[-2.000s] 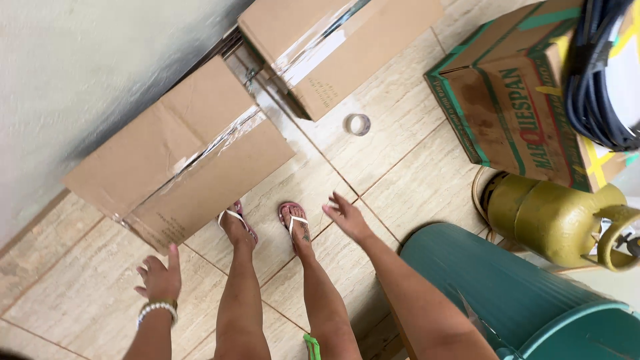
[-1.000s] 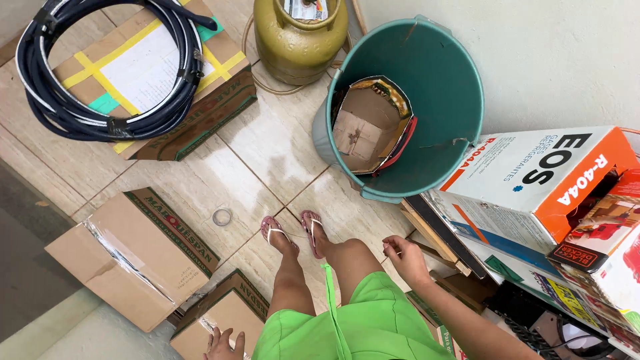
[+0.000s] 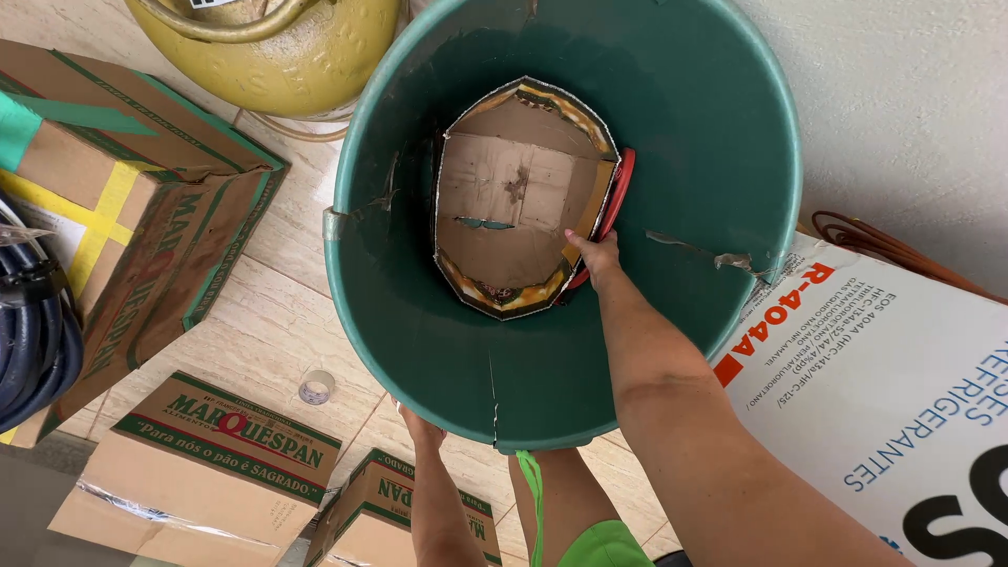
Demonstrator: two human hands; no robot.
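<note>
A large green plastic bin [image 3: 677, 102] with a cracked, taped rim fills the middle of the view. Down inside it an open cardboard box [image 3: 480, 181] with a printed edge stands, and a red curved handle or strip [image 3: 618, 193] lies along its right side. My right hand [image 3: 592, 250] reaches into the bin, its fingers at the box's right wall; whether it grips the wall or the red piece I cannot tell. At the bin's lower left outer side is my left hand [image 3: 421, 425], partly hidden by the rim.
Taped cardboard boxes [image 3: 213, 472] lie at lower left beside a roll of tape [image 3: 316, 387] on the tiled floor. A yellow-green gas cylinder [image 3: 315, 63] is at upper left, near a larger box [image 3: 150, 236] with a dark coiled hose [image 3: 35, 339]. A white refrigerant box [image 3: 874, 394] stands at right.
My right hand has moved into the bin, and my left hand from over the boxes to the bin's outer side. The view has shifted closer over the bin.
</note>
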